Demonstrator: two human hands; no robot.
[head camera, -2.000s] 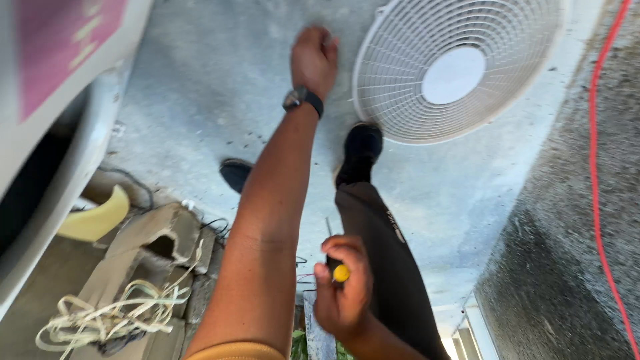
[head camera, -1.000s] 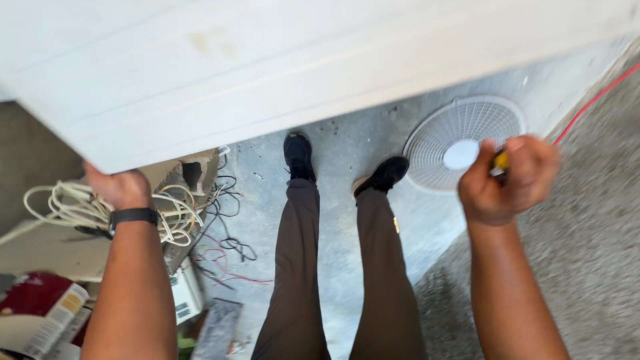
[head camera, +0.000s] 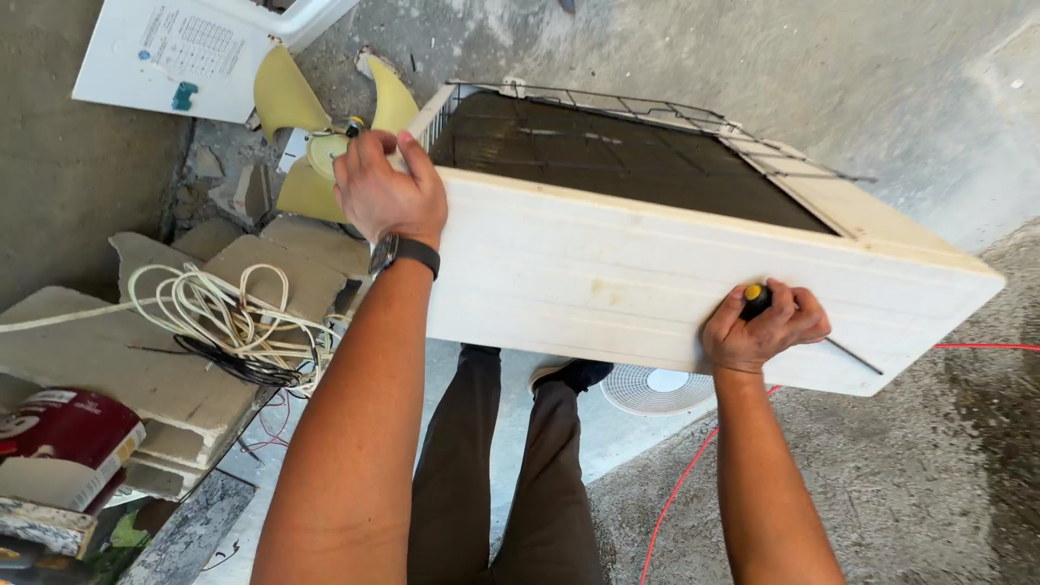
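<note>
A white metal housing of an air conditioner's outdoor unit (head camera: 561, 280) spans the middle of the view, its finned coil (head camera: 617, 162) behind a black wire guard (head camera: 666, 110) on the far side. My left hand (head camera: 392, 191), with a watch on the wrist, grips the housing's upper left corner. Against the housing's lower right part rests my right hand (head camera: 764, 325), its fingers closed around a screwdriver (head camera: 757, 301) with a black and yellow handle; the shaft points down to the right.
Left of the housing lie a yellowish fan blade (head camera: 292, 93), a white panel (head camera: 162, 57), concrete blocks (head camera: 154, 357), coiled white cable (head camera: 219, 313) and a dark red can (head camera: 73, 435). A round fan grille (head camera: 656, 388) lies beyond my feet. A red cable (head camera: 691, 467) crosses the rough ground at right.
Two seconds ago my left hand was off the housing; one second ago it held its edge. The housing has since turned, showing its coil, and my right hand has come against its side.
</note>
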